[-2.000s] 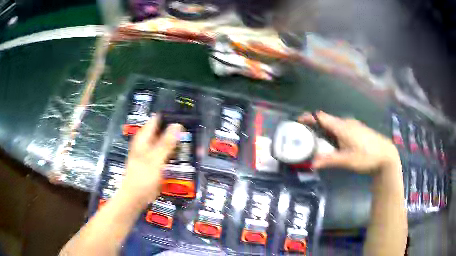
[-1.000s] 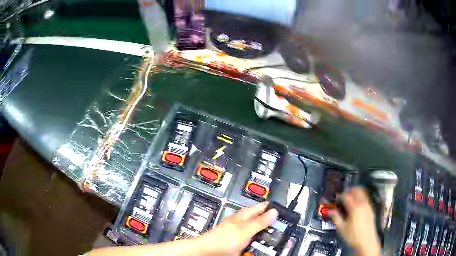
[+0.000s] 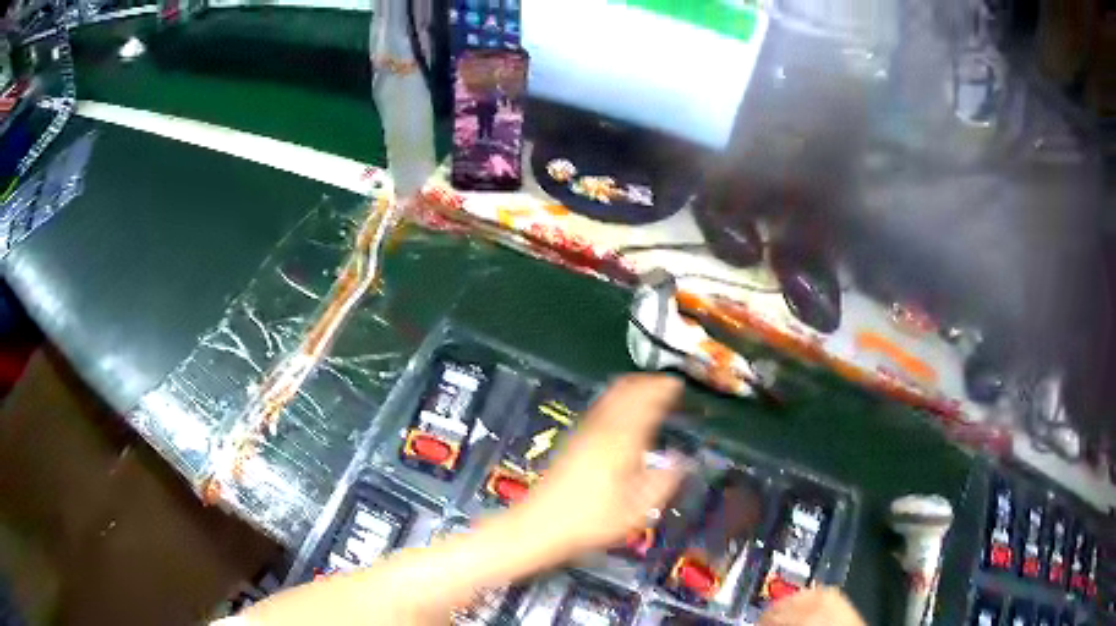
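The plastic tray [image 3: 422, 492] holds black devices with red-orange ovals in its pockets. One device [image 3: 443, 416] lies label up at upper left; another [image 3: 539, 446] shows a yellow lightning bolt, partly behind my left hand. A blurred device [image 3: 704, 556] and a label-up device [image 3: 796, 550] lie in the right-hand pockets. My left hand [image 3: 618, 459] is over the tray's middle, blurred, thumb and finger apart, no device visible in it. My right hand [image 3: 814, 608] shows only in part at the bottom edge, by the right-hand device; its grip is hidden.
A white scanner [image 3: 667, 333] lies behind the tray, against the taped ledge [image 3: 551, 248]. A slimmer white scanner [image 3: 920, 550] lies right of the tray, beside a second filled tray [image 3: 1040, 538]. A phone [image 3: 487, 116] leans by the monitor [image 3: 636, 73]. Clear tape [image 3: 275, 355] covers the left bench.
My left hand has moved up over the tray's middle and the device it held no longer shows in it. A device now shows in the fourth upper pocket. My right hand has moved down.
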